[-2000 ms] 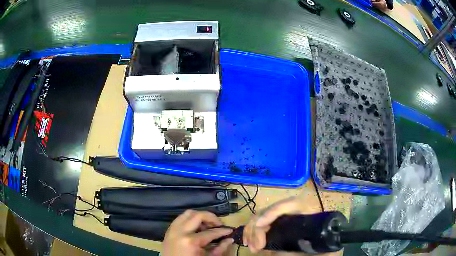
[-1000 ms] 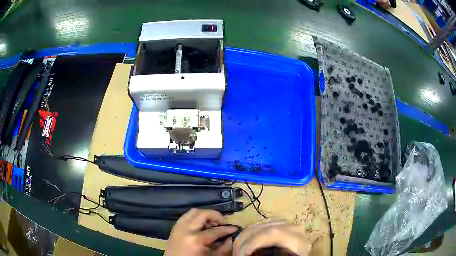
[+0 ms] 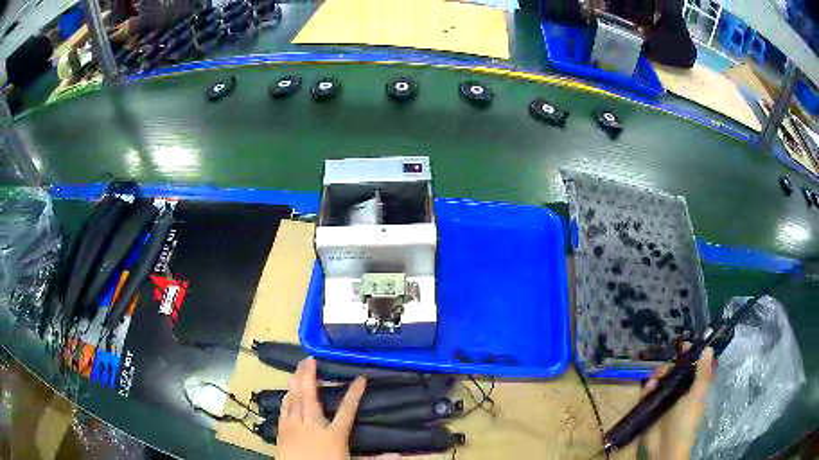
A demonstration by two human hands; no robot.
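Several black padded headbands point(image 3: 395, 402) lie in a row on the tan cardboard, with thin wires at their ends. My left hand point(image 3: 314, 422) is over the left part of the nearer bands, fingers spread, with nothing seen gripped in it. My right hand point(image 3: 690, 404) is at the lower right, closed around the black electric screwdriver point(image 3: 656, 400). The screwdriver is tilted, its bit end pointing down-left to the cardboard's right part and its cord end up-right. The lower parts of both hands are cut off by the bottom edge.
The white screw feeder point(image 3: 379, 252) stands in the blue tray point(image 3: 503, 269). The grey parts tray point(image 3: 629, 216) holds scattered black pieces. A clear plastic bag point(image 3: 763, 368) lies right. More bands point(image 3: 108, 243) lie on the black printed sheet point(image 3: 224, 260). Round black units point(image 3: 401, 88) sit on the conveyor.
The view has tilted up, showing more conveyor. My left hand has opened and lies over the bands. My right hand and the screwdriver have moved right, away from the left hand.
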